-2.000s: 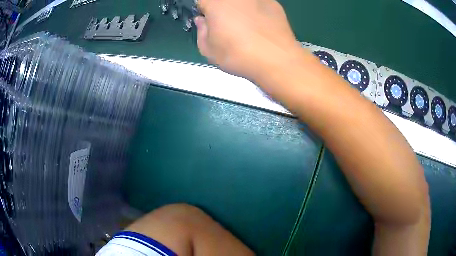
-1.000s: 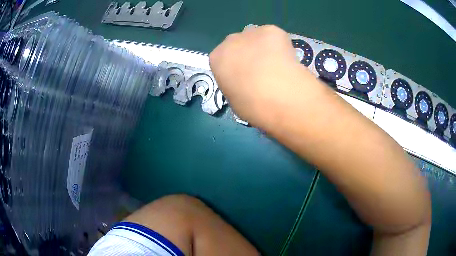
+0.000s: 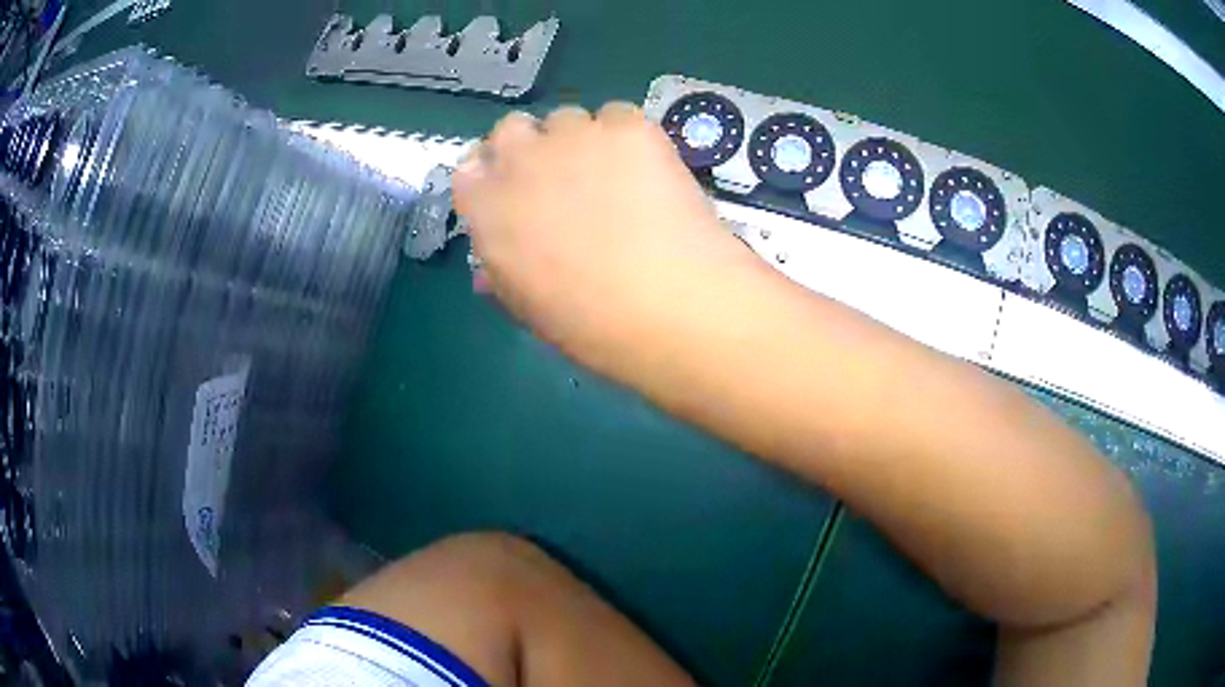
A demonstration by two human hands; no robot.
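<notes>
My right hand (image 3: 578, 228) reaches in from the right, back of the hand up and fingers curled down, over a silver-grey holder plate (image 3: 430, 222) by the white strip. Only the plate's scalloped left end clearly shows. The hand hides its middle and anything under the fingers. A filled plate (image 3: 840, 121) with four black ring discs (image 3: 881, 179) lies just beyond my wrist, end to end with another filled plate (image 3: 1048, 222) on the right. My left hand is not in view; only a bare part of that arm and its sleeve show at the bottom.
A tall stack of clear plastic trays (image 3: 202, 295) with a white label stands at the left. Another scalloped holder plate (image 3: 430, 61) lies beyond the white strip (image 3: 927, 302) on the green surface. A seam (image 3: 806, 591) crosses the near green bench.
The holder plate came down from the far side to the white strip. My right hand then moved left over it. The scalloped plate beyond has shifted right, and more of the filled plate shows.
</notes>
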